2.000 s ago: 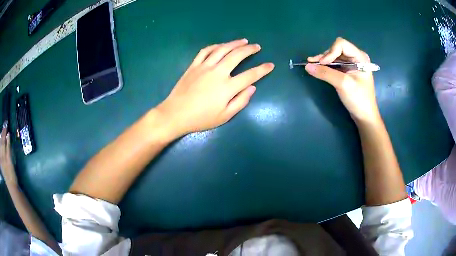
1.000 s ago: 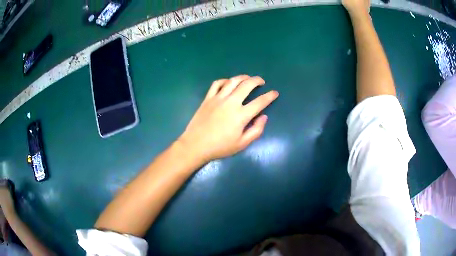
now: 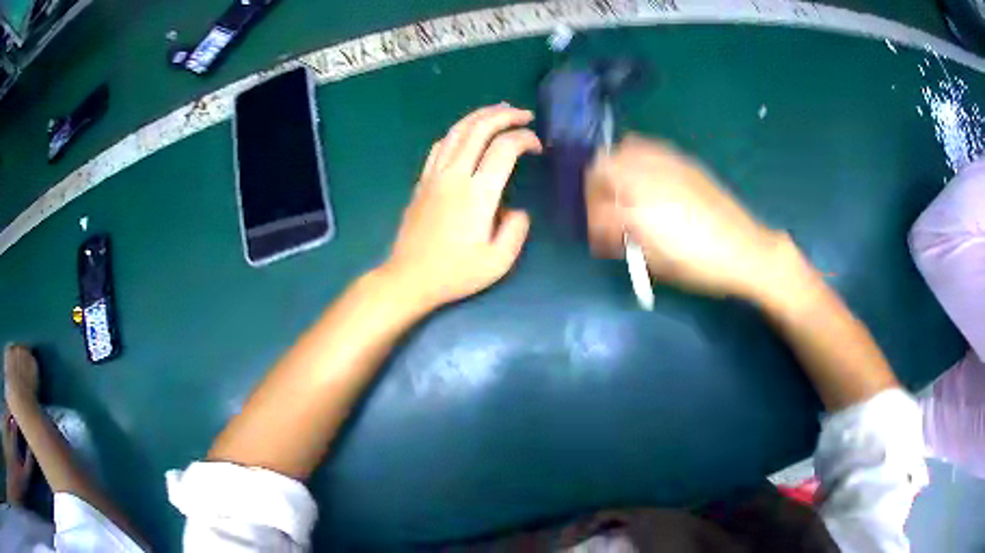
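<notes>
A dark oblong housing [image 3: 568,146], blurred by motion, stands lengthwise in front of me between my hands, with a bluish patch at its far end. A small dark piece [image 3: 621,73] is beside that end. A tiny white block [image 3: 561,39] lies just beyond it. My right hand [image 3: 659,211] is blurred at the housing's right side, its fingers closed on the housing and on slim tweezers [image 3: 638,270] with a whitish rear end. My left hand [image 3: 467,200] is left of the housing, fingers apart and bent, holding nothing; its fingertips are close to the housing.
A smartphone [image 3: 283,162] lies left of my left hand. Another unit [image 3: 96,297] lies at far left, others beyond the pale strip [image 3: 432,49]. White bits [image 3: 953,119] are scattered at far right. Another person's arm [image 3: 49,443] is at lower left, a pink sleeve [image 3: 956,248] at right.
My right hand has come back from the pale strip, bringing the dark housing in front of me. My left hand has moved slightly left and away from me.
</notes>
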